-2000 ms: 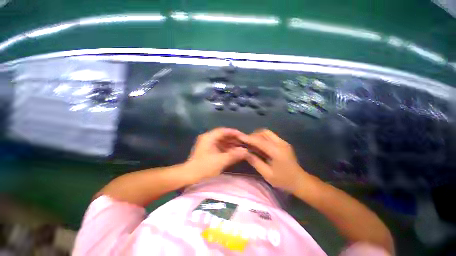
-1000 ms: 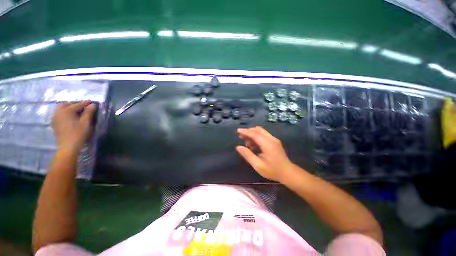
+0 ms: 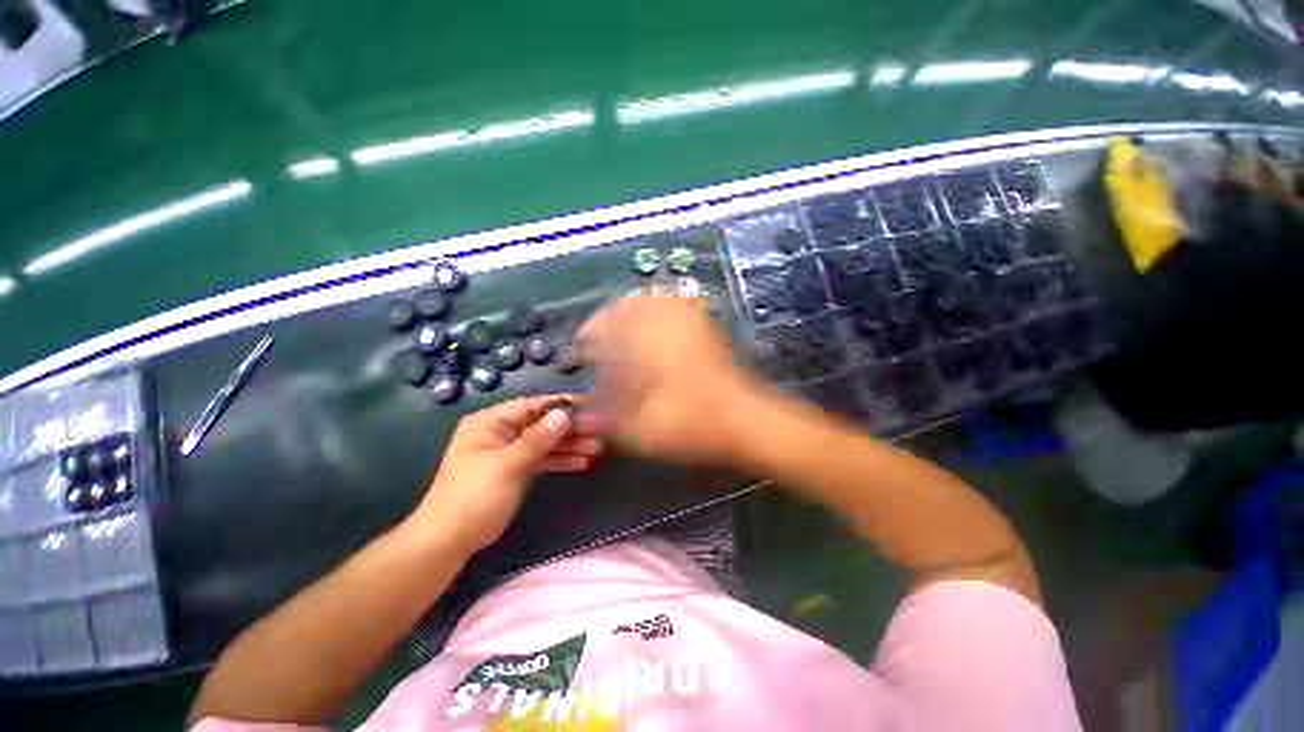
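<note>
My left hand (image 3: 501, 465) is at the middle of the mat, with a small dark unit (image 3: 561, 406) between its fingertips. My right hand (image 3: 661, 375) is just right of it, blurred, palm down; whether its fingers hold anything is hidden. Several black round housings (image 3: 483, 375) lie in a loose cluster beyond my left hand. Pale green round circuit boards (image 3: 646, 260) lie beyond my right hand, which covers part of that group. The left clear tray (image 3: 86, 586) holds several black discs in its upper right pockets.
A thin silver tool (image 3: 226, 398) lies slanted beside the left tray. The right tray (image 3: 894, 279) is full of dark parts. A white rail (image 3: 572, 238) runs behind the mat, with the shiny green surface beyond. A yellow item (image 3: 1141, 208) and a dark-clothed person (image 3: 1216, 308) are at right.
The view has turned, shifting the right tray inward. My left hand has left the left tray and come to mid-mat beside my right hand, now holding a small dark unit.
</note>
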